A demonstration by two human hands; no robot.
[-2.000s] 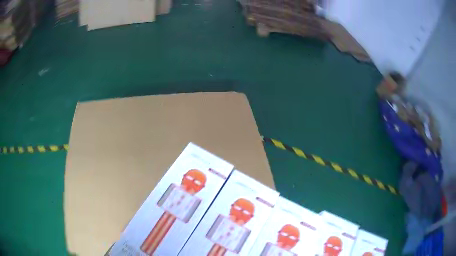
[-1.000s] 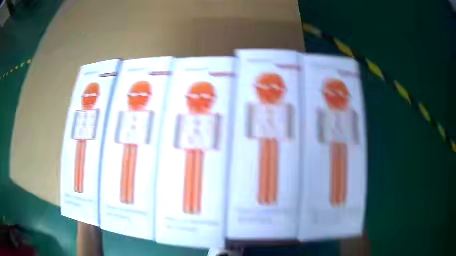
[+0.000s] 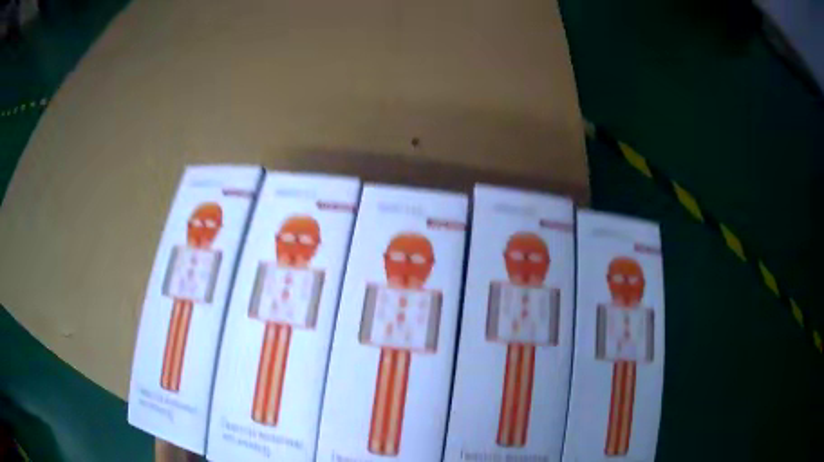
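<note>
Several white retail boxes (image 3: 390,316) stand side by side in a row, printed faces up, each showing an orange-red head and a striped handle. The row hangs over the near part of a large brown cardboard sheet (image 3: 343,81), with a shadow along its far edge. A small skin-coloured piece of my left hand (image 3: 176,452) shows under the leftmost box at the bottom edge; its fingers are hidden by the box. My right hand is not in view. The near ends of most boxes are cut off by the picture's edge.
Green floor (image 3: 714,361) surrounds the cardboard. Yellow-black tape (image 3: 688,200) runs across the floor on the right, and a short piece shows at the far left. A pale surface (image 3: 800,36) is at the upper right corner.
The view has turned down onto the row of boxes, which now lies squarely ahead. Since one second ago the row sits lower in view, and the skin patch at lower right has gone out of sight.
</note>
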